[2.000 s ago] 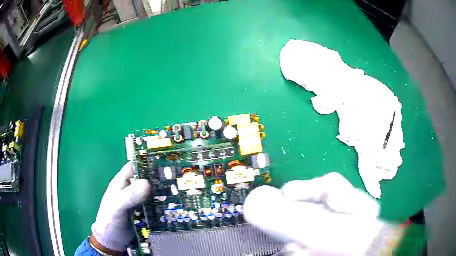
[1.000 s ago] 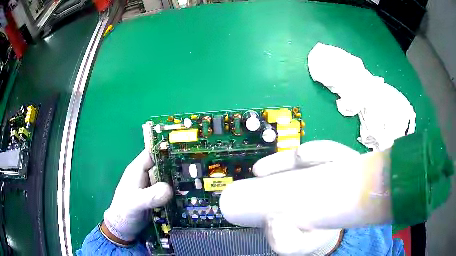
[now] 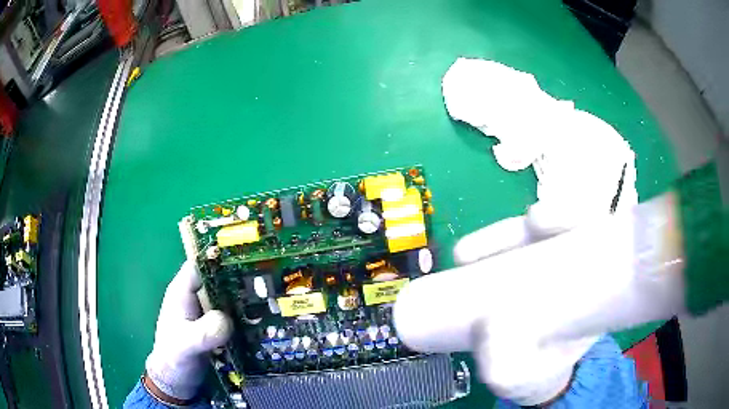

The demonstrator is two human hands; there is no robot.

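Observation:
The power board (image 3: 320, 279) lies on the green bench top, its ribbed silver heat sink (image 3: 352, 385) along the near edge, yellow capacitors (image 3: 400, 220) at the far right corner. My left hand (image 3: 185, 335), in a white glove, grips the board's left edge by the pale connector. My right hand (image 3: 519, 375), also gloved in white, holds the fat white dispensing syringe (image 3: 591, 264) with a green end cap (image 3: 705, 240). Glove and syringe blend together. The syringe's front end is over the board's right side; its needle cannot be made out.
A crumpled white cloth (image 3: 551, 132) lies on the bench (image 3: 296, 104) at the right, with a slim dark tool (image 3: 619, 188) on it. A metal rail (image 3: 96, 184) runs along the left. Beyond it another board (image 3: 17, 275) sits on the conveyor. A red pad (image 3: 649, 367) shows at the lower right.
Since one second ago, the board, cloth and left hand appear shifted left in the view. The syringe has moved off the middle of the board, uncovering the right transformer and small capacitors.

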